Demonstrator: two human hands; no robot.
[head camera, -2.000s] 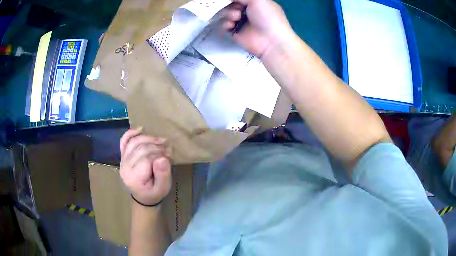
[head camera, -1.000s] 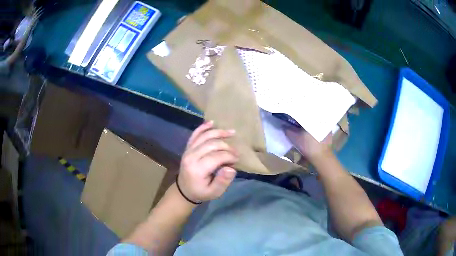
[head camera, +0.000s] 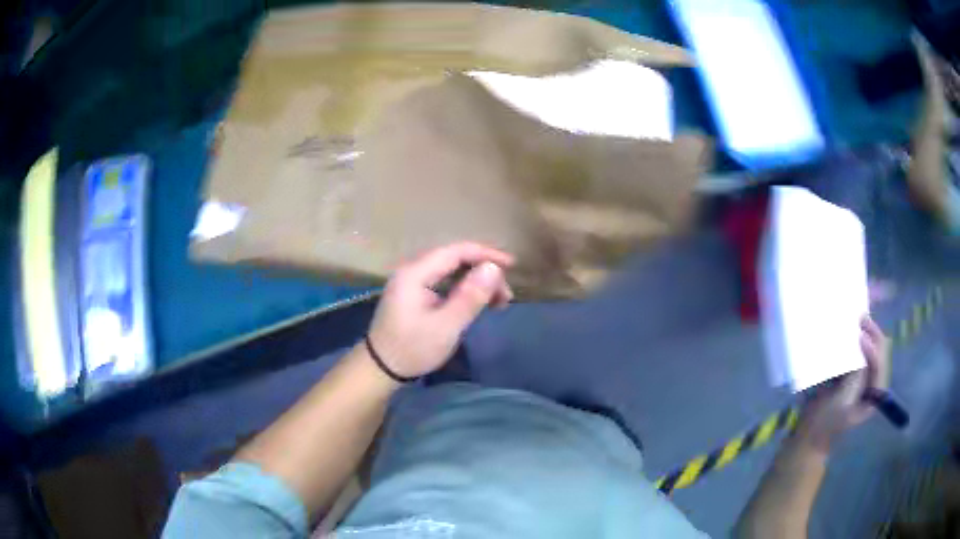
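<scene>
A large wrinkled brown paper package (head camera: 421, 158) lies on the green bench with its mouth partly open. White paper (head camera: 600, 100) shows inside it. My left hand (head camera: 437, 311) is at the package's near edge, fingers curled and thumb close to the index finger; I cannot tell if it grips the paper. My right hand (head camera: 847, 390) is out to the right, past the bench edge, shut on white paper sheets (head camera: 821, 284). A dark marker (head camera: 886, 406) sticks out of the same hand. The picture is blurred.
A blue tray (head camera: 753, 79) with a white inside lies behind on the right. A blue and white panel (head camera: 114, 274) lies on the bench at left. Something red (head camera: 744, 253) is behind the sheets. Yellow-black tape (head camera: 732, 451) marks the floor. Another person's arm (head camera: 928, 137) shows at far right.
My right hand has come out of the package and moved right with white sheets. The package's flap now covers most of its inside. The view has turned.
</scene>
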